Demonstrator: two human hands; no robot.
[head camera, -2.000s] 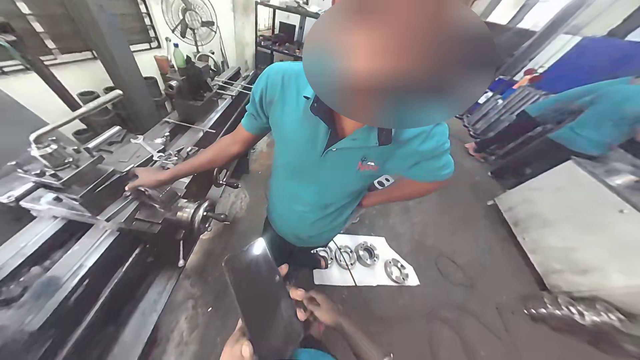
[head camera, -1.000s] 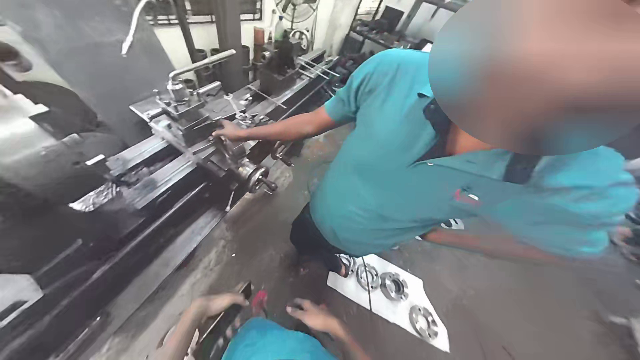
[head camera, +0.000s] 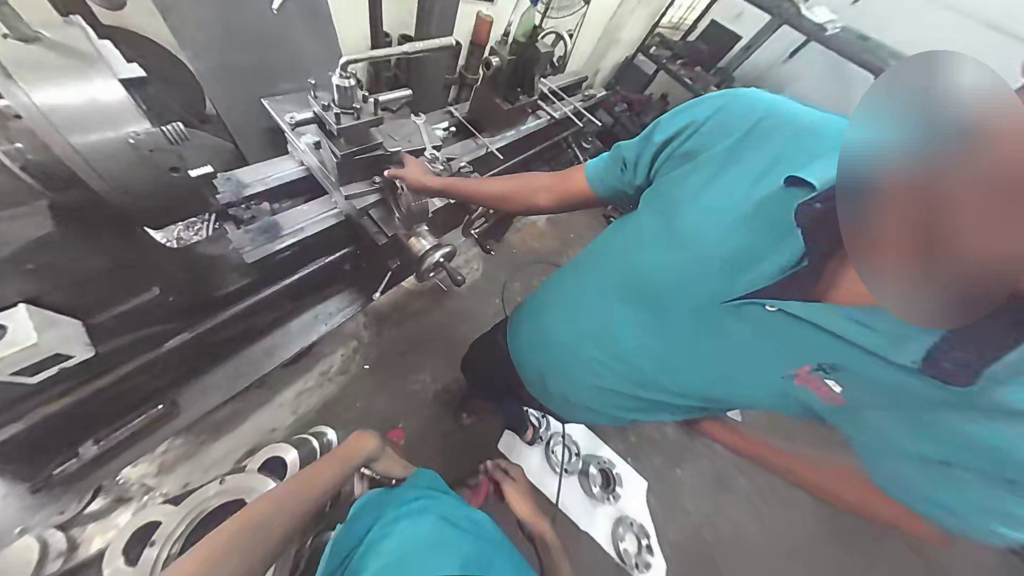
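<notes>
My left hand (head camera: 382, 458) is bent at my waist, its fingers mostly hidden beside my teal shirt (head camera: 432, 528); what it may hold cannot be made out. My right hand (head camera: 512, 490) is on the other side of the shirt, fingers curled beside a small red thing (head camera: 478, 490), blurred; whether it is gripped is unclear. Ahead, a co-worker in a teal shirt (head camera: 680, 280) rests one hand (head camera: 412, 174) on the carriage of a metal lathe (head camera: 352, 152), above a handwheel (head camera: 436, 262). An open-ended wrench (head camera: 426, 132) lies on the lathe near that hand.
Several machined metal rings (head camera: 600, 478) lie on a white sheet (head camera: 632, 472) on the floor, near the co-worker's foot. More large metal rings (head camera: 216, 512) stand at lower left, beside the lathe's base. The lathe chuck (head camera: 88, 120) is at upper left. A thin cable (head camera: 562, 464) hangs over the sheet.
The dark flat device seen in my left hand two seconds ago is out of sight. Both my hands have come down beside my waist. The view has swung toward the lathe.
</notes>
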